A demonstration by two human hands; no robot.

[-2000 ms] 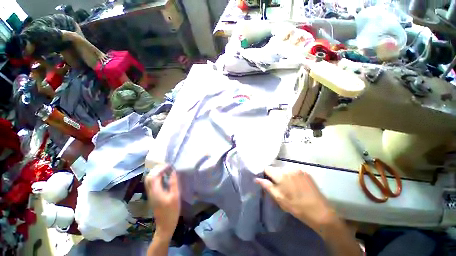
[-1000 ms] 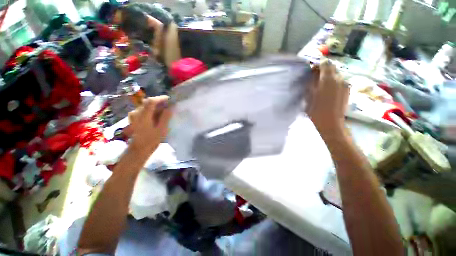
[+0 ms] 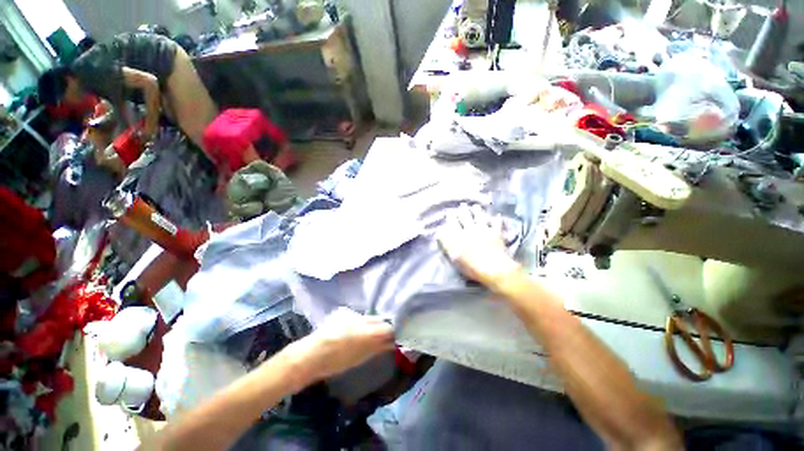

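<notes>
The light grey-blue garment panel (image 3: 379,220) lies on the sewing table, nearly white in the glare, its near edge by the table's front. My left hand (image 3: 353,339) holds the panel's near edge at the table's front rim, fingers closed on the cloth. My right hand (image 3: 473,240) lies on top of the panel, palm down, fingers pointing away; whether it grips any cloth is not clear. The sewing machine (image 3: 688,207) is right of the panel. Its needle area is small and unclear. The orange-handled scissors (image 3: 696,339) lie on the machine bed.
Cloth pieces (image 3: 234,273) are heaped left of the table. Folded whitish cloth (image 3: 467,123) lies at its back. A red spool (image 3: 599,121) and a plastic bag (image 3: 696,97) are behind the machine. A person (image 3: 141,79) bends over cloth at the upper left, near a pink stool (image 3: 240,136).
The panel was held up between both hands and is now down on the table. My left hand is at its near edge, my right hand on top. The head view has turned back rightward.
</notes>
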